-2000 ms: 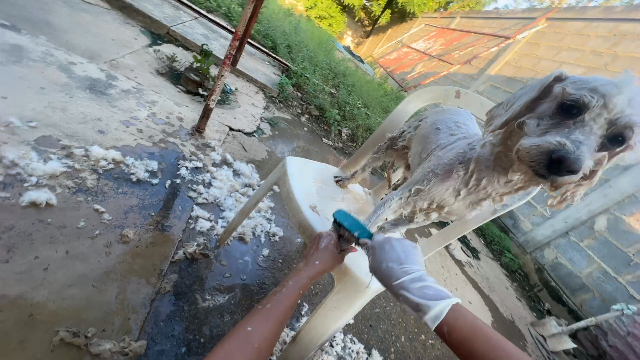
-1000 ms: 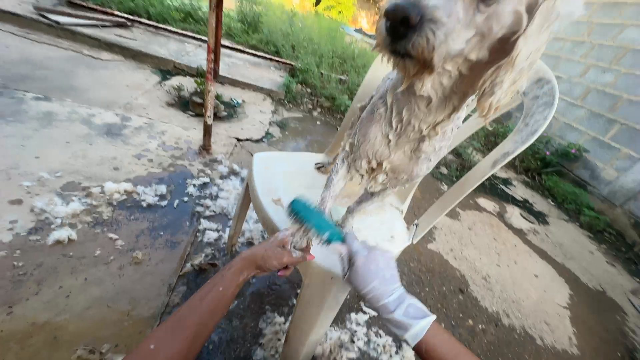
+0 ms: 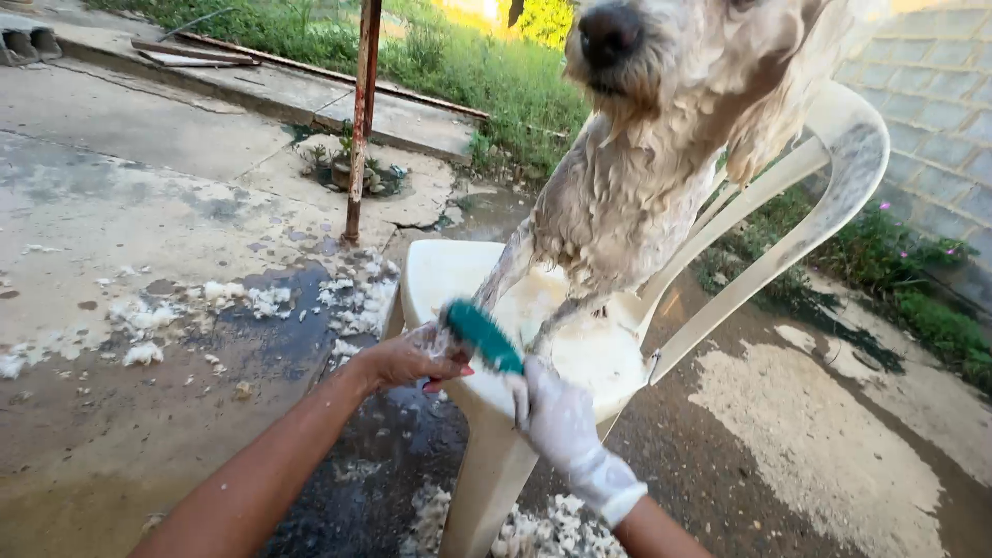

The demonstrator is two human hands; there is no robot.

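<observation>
A wet, light-coloured dog (image 3: 620, 209) stands on a white plastic chair (image 3: 597, 364), its coat lathered and the top of its head out of view. My left hand (image 3: 415, 360), bare and wet, holds the dog's front paw at the chair's front left edge. My right hand (image 3: 562, 415), in a white glove, grips a teal brush (image 3: 482, 335) by its handle. The brush head lies against the lower part of that same leg, just beside my left fingers. Its bristle side is hidden.
Clumps of cut fur (image 3: 143, 325) lie on the wet concrete. A rusty metal post (image 3: 361, 124) rises behind the chair, near a small potted plant (image 3: 341, 167). Grass (image 3: 496, 85) grows beyond a low kerb, and a block wall (image 3: 930, 132) stands at the right.
The dog's head, turned to the right side two seconds ago, is now upright above the chair. The brush has shifted along the front leg. The view has turned and levelled.
</observation>
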